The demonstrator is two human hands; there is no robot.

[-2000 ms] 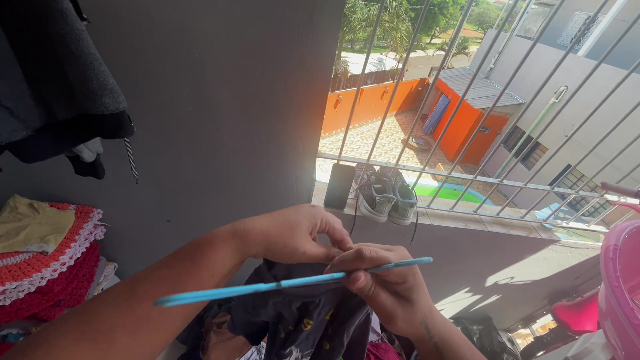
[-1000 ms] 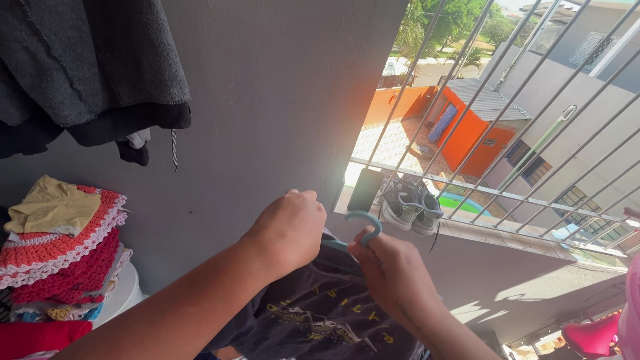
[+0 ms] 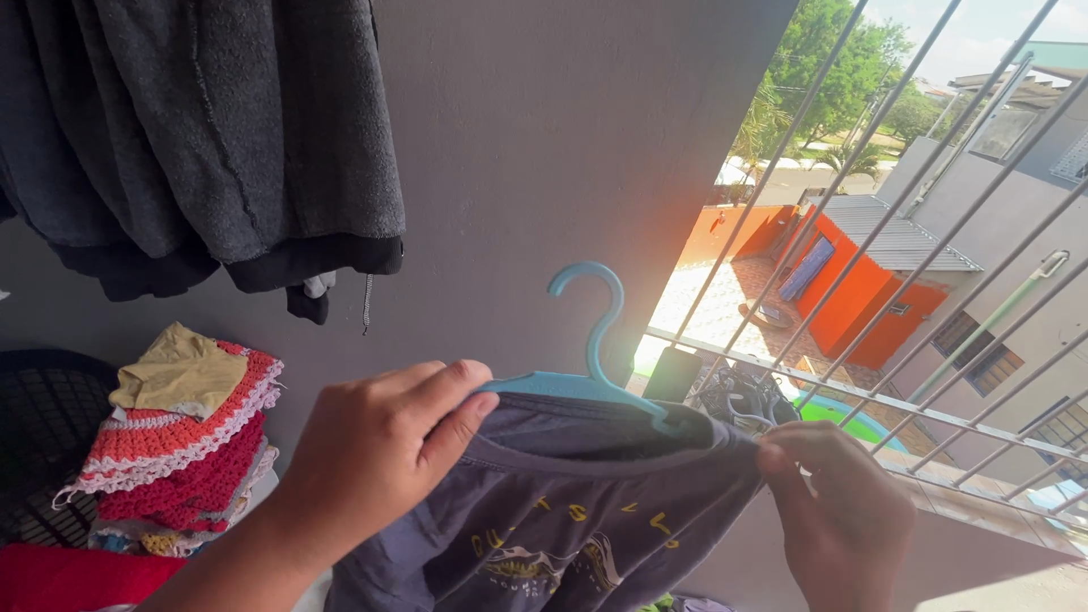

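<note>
A light blue plastic clothes hanger sits in the neck opening of a dark printed T-shirt, its hook standing up above the collar. My left hand pinches the hanger's left arm together with the shirt's neckline. Between the fingertips of my right hand is the other side of the collar, pulled out to the right. The hanger's right end goes down inside the shirt and is hidden by the cloth. Yellow and white print shows on the shirt's front.
A dark grey fleece garment hangs at the upper left. Below it lies a pile of crocheted pieces with a yellow cloth on top, beside a dark plastic basket. Metal window bars and shoes on the sill are at right.
The hanger, held sideways above the shirt two seconds ago, is now in its neck opening with the hook up. My hands have moved apart, and my right hand has left the hook for the collar.
</note>
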